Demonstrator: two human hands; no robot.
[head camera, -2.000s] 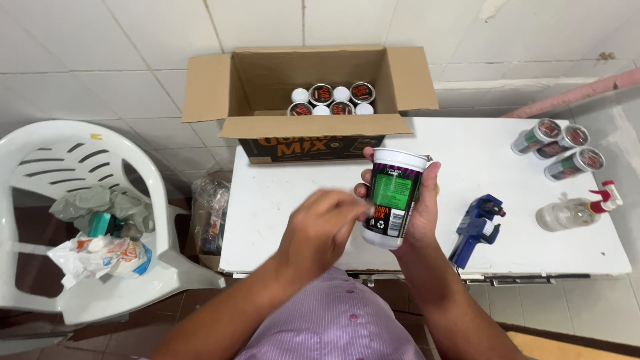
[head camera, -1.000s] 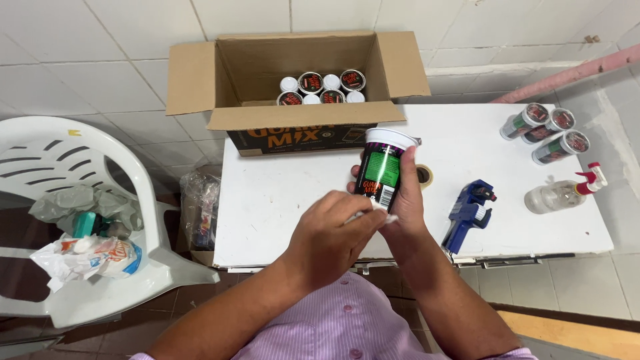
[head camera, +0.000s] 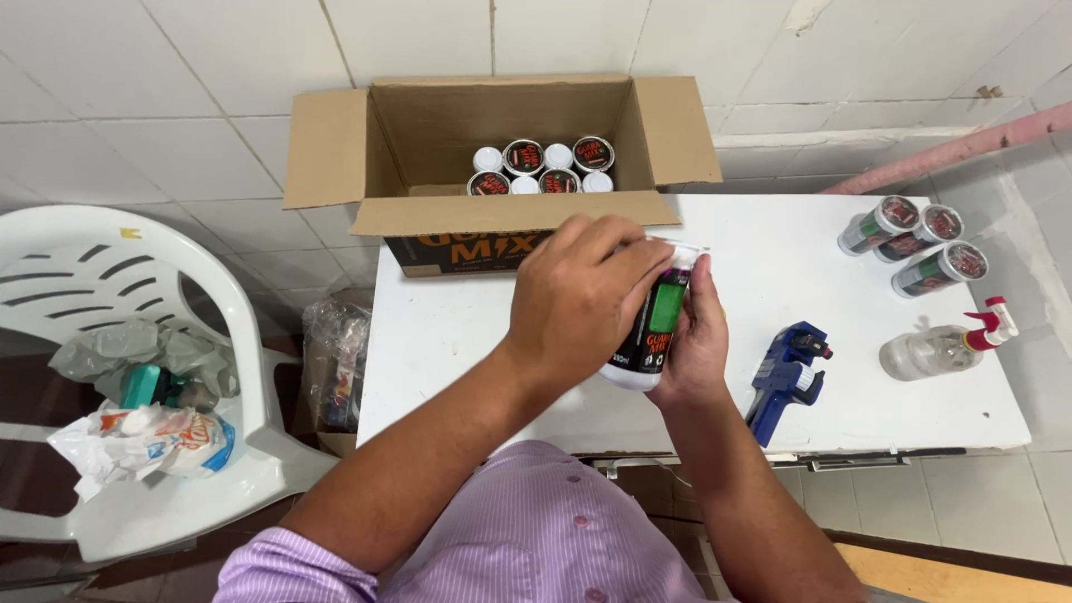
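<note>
Over the white table, in front of the carton, a black and white plastic cup (head camera: 664, 322) with a green panel is held tilted between both hands. My right hand (head camera: 703, 335) grips its right side and lower part. My left hand (head camera: 578, 293) lies across its upper left side, fingers near the rim; whether it grips or only presses is hidden. The open cardboard box (head camera: 511, 216) holds several upright cups (head camera: 524, 157) with printed lids, white round ends (head camera: 559, 156) between them. To the right of my hands lies a blue handheld label gun (head camera: 785, 381).
Several lidded cups (head camera: 940, 223) stand at the table's (head camera: 444, 335) back right, near a clear spray bottle (head camera: 930, 353) with a red and white head. A white plastic chair (head camera: 251, 335) at left bears plastic bags (head camera: 159, 440). A wrapped package (head camera: 337, 360) is beside the table.
My left hand has moved from the cup's lower side up toward its rim. The cup has stayed in my right hand and now tilts more.
</note>
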